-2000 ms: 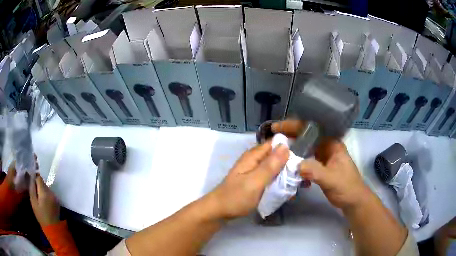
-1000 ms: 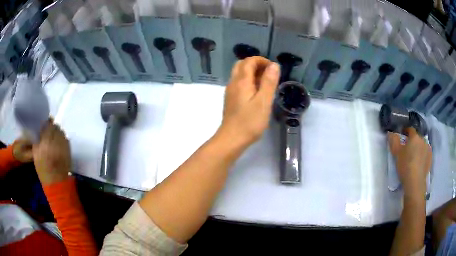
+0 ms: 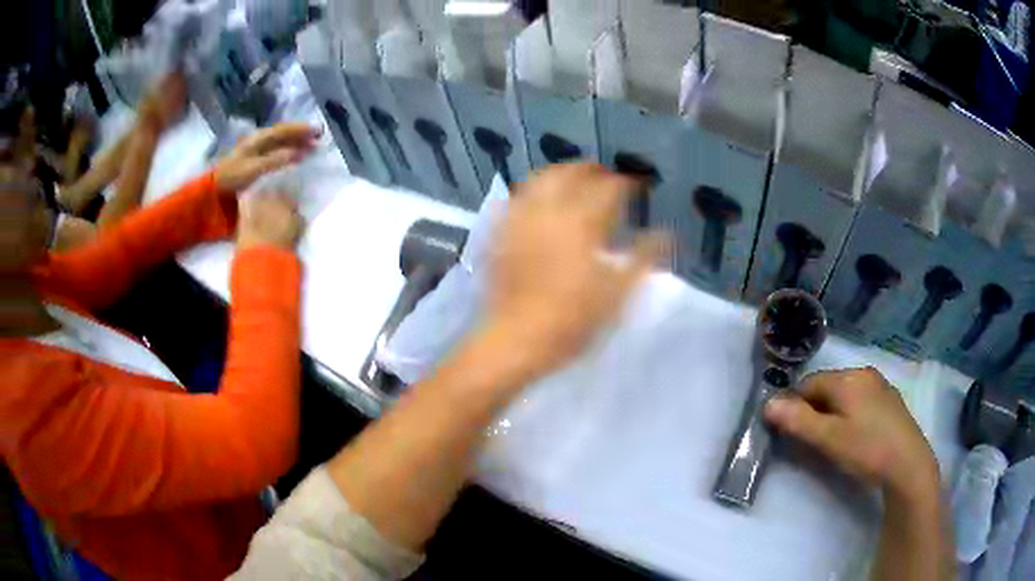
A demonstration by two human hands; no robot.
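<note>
A dark grey handheld device (image 3: 743, 448) lies on the white bench with its slotted round face up. My right hand (image 3: 868, 426) is at the upper part of its handle, with fingertips on it. My left hand (image 3: 562, 261) is blurred, raised over the bench near the boxes. A white sleeve (image 3: 437, 323) is just left of my left hand and partly covers another grey device (image 3: 431, 247). Whether my left hand touches the sleeve is unclear.
Tall blue-grey retail boxes (image 3: 709, 216) with open tops line the far edge. A person in orange sleeves (image 3: 267, 340) sits at the left, hands over the bench. A sleeved device (image 3: 978, 482) lies at the right edge.
The view has swung left. My right hand has left the sleeved device at the right and come to the bare device's handle. A white sleeve now shows over the left device.
</note>
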